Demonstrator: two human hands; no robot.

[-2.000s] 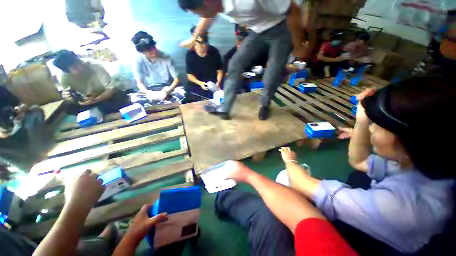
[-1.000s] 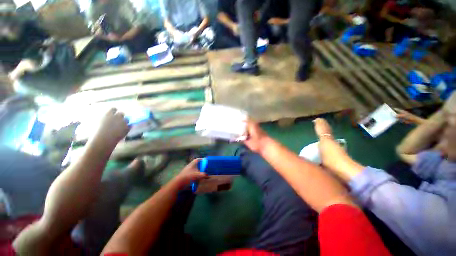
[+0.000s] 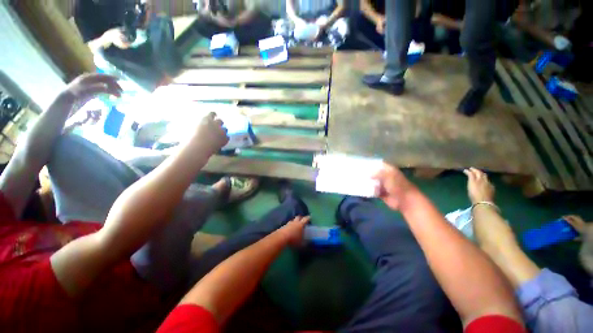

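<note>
My right hand [image 3: 394, 187] holds a white flat inner box or card [image 3: 348, 175] by its right end, above the gap between my right leg and the plywood board [image 3: 422, 117]. The item's face is overexposed, so no detail shows. My left hand [image 3: 298, 229] is low between my legs, at the left end of a blue product box [image 3: 323, 236]. The box is blurred and held near the green floor.
A neighbour's forearm and fist [image 3: 211, 133] reach over a pallet [image 3: 279, 107] at left. Another person's hand [image 3: 480, 187] extends at right, beside a hand with a blue box [image 3: 550, 234]. A person stands on the plywood. Product boxes [image 3: 273, 50] lie on the far pallet edge.
The view has swung left and down. My left hand has lowered the blue box between my legs. My right hand has kept its hold on the white item.
</note>
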